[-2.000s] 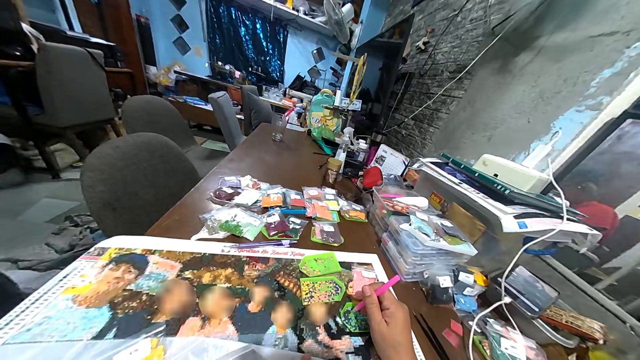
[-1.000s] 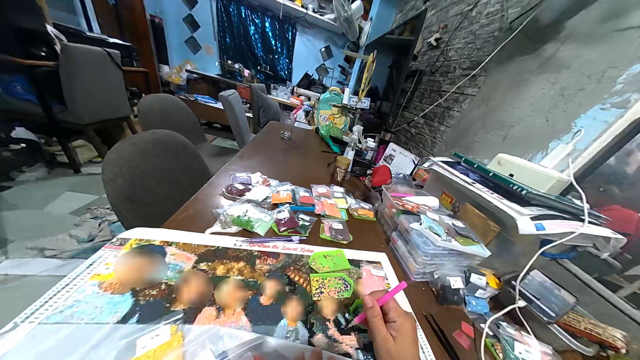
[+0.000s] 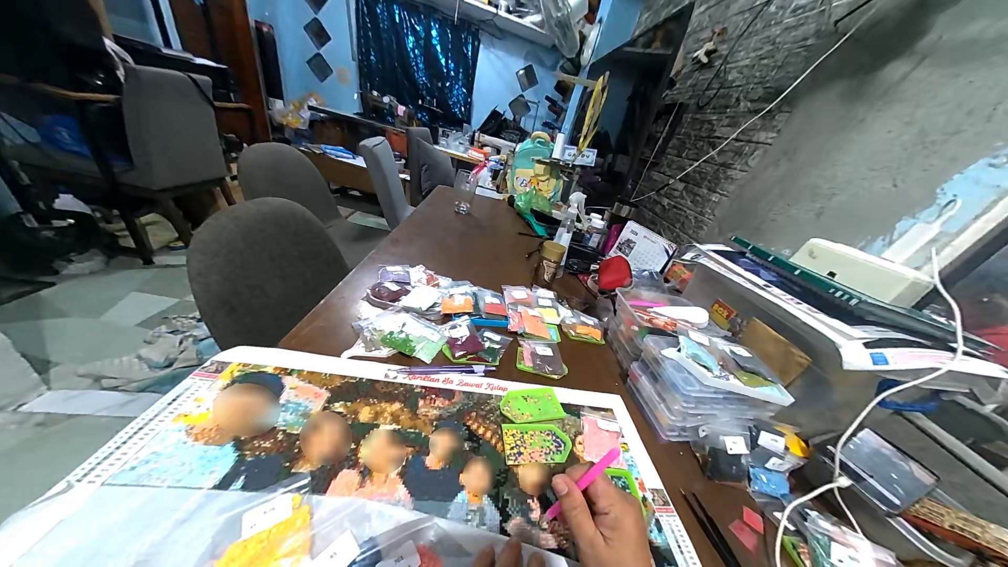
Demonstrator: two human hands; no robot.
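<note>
My right hand (image 3: pixel 602 516) holds a pink diamond-painting pen (image 3: pixel 583 482), its tip low over the canvas. Only fingertips of my left hand (image 3: pixel 510 554) show at the bottom edge, resting by the clear film. The diamond-painting canvas (image 3: pixel 346 413) bears a group portrait. Two green bead trays (image 3: pixel 532 405) lie on its right part, the nearer one filled with mixed beads; another green tray (image 3: pixel 627 482) is partly behind my right hand. A pink bead bag (image 3: pixel 601 438) lies beside them. A bag of yellow beads (image 3: pixel 272 535) rests on the film at lower left.
Beyond the canvas, several small bead bags (image 3: pixel 465 315) and purple pens (image 3: pixel 445 370) lie on the brown table (image 3: pixel 441 236). Clear plastic boxes (image 3: pixel 669 386) are stacked at right, near black tweezers (image 3: pixel 709 524) and a white cable (image 3: pixel 874 394). A drinking glass (image 3: pixel 465 193) stands farther back. Grey chairs (image 3: pixel 260 268) line the left.
The fingertips of my left hand now show at the bottom edge. My right hand still holds the pink pen over the canvas's right part.
</note>
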